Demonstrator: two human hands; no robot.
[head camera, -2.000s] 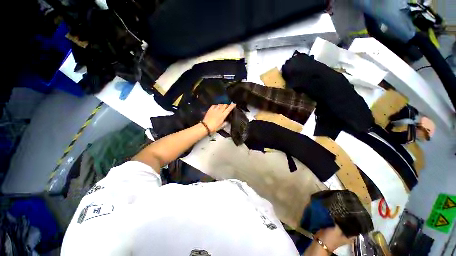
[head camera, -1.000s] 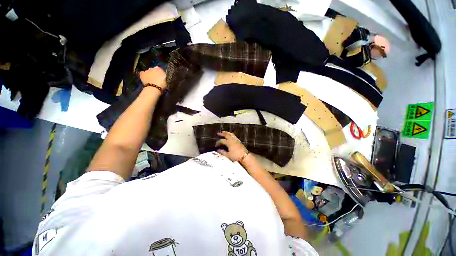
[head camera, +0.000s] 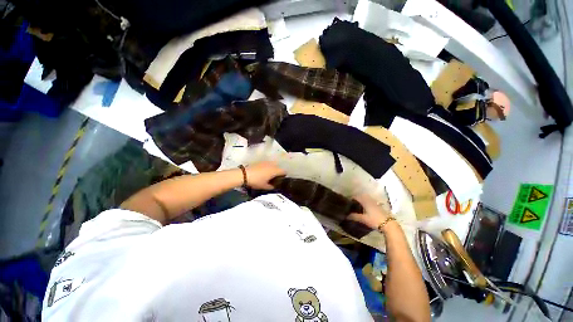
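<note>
A curved dark brown plaid piece (head camera: 317, 200) lies on the worn beige patch (head camera: 254, 154) at the front edge, close to my body. My left hand (head camera: 265, 175) is at its left end and my right hand (head camera: 369, 215) at its right end, fingers on the cloth; whether they grip it is hard to tell. A curved black piece (head camera: 336, 139) with a small black strip (head camera: 338, 163) lies just behind it. More plaid cloth (head camera: 245, 119) lies rumpled at the left with a blue cloth piece (head camera: 231, 88) on it.
A black cloth stack (head camera: 376, 60) and another plaid piece (head camera: 314, 82) lie behind. Dotted tan card patterns (head camera: 402, 165) curve around the right. Red-orange scissors loops (head camera: 457, 204), a steam iron (head camera: 440, 258) and its dark rest (head camera: 482, 231) are at the right edge.
My left hand has moved from the left plaid pile to the front piece's left end. My right hand has moved to its right end. The blue cloth now shows more fully.
</note>
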